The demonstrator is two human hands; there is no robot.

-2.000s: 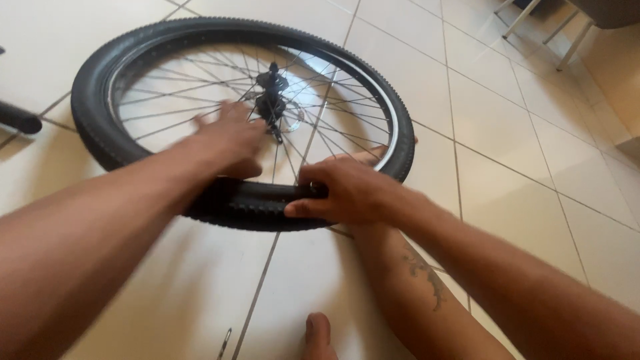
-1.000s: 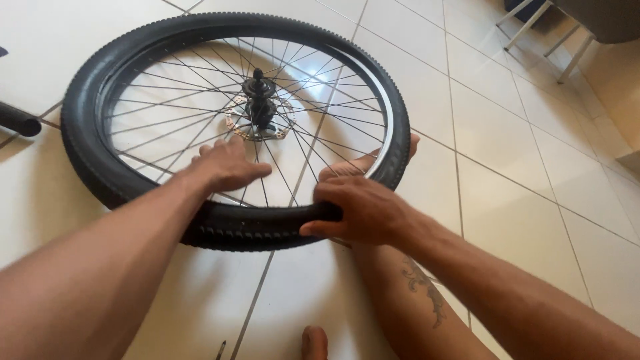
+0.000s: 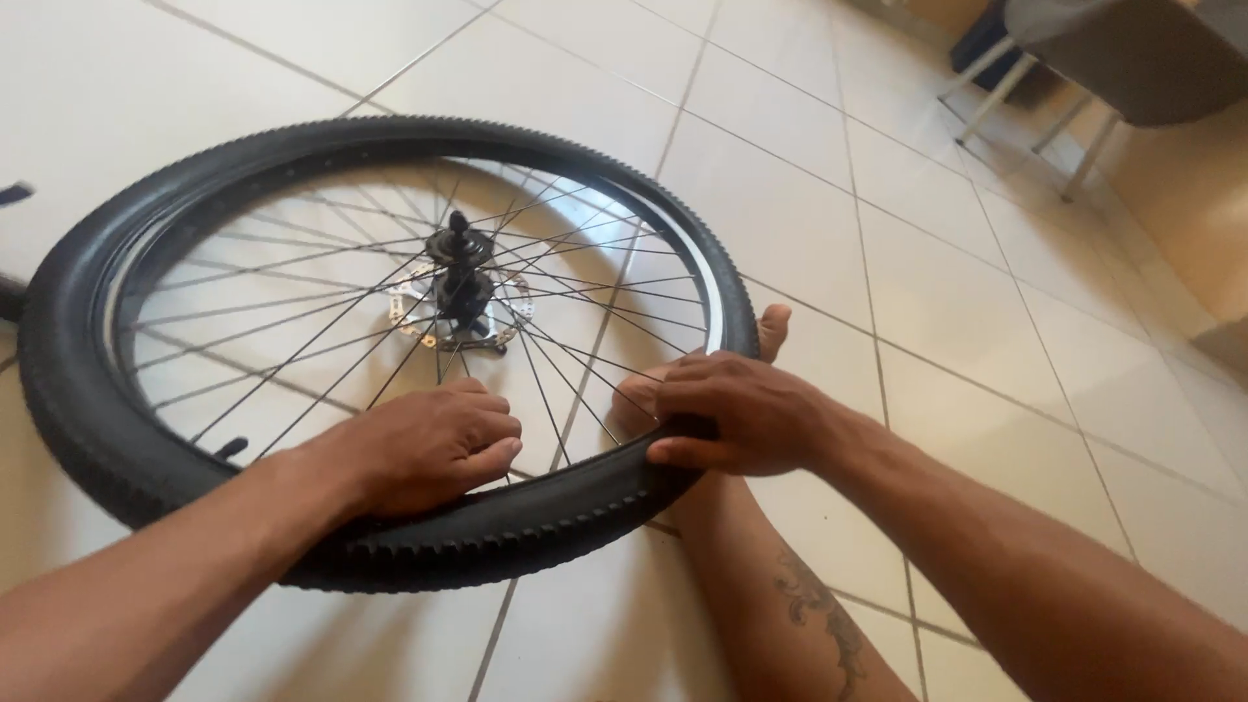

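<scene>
A spoked bicycle wheel with a knobby black tyre (image 3: 546,526) lies tilted above the floor. At its centre are a black hub (image 3: 460,249) and a metal disc brake rotor (image 3: 522,297). My right hand (image 3: 731,414) grips the tyre at the near right, thumb on the outer side and fingers over the top. My left hand (image 3: 434,448) rests on the near rim and tyre with its fingers curled; their undersides are hidden. A black-capped valve (image 3: 231,448) points inward at the near left. Bare silvery rim (image 3: 704,268) shows along the right side.
My bare foot (image 3: 639,395) and lower leg (image 3: 780,595) are under and beside the wheel's right edge. A grey chair (image 3: 1121,58) with pale legs stands at the upper right. A dark object (image 3: 10,297) reaches in at the left edge. Pale tiles (image 3: 936,409) cover the floor.
My left hand has gone from spread fingers over the spokes to curled fingers at the near rim. My right hand stays on the tyre. The valve now shows at the near left.
</scene>
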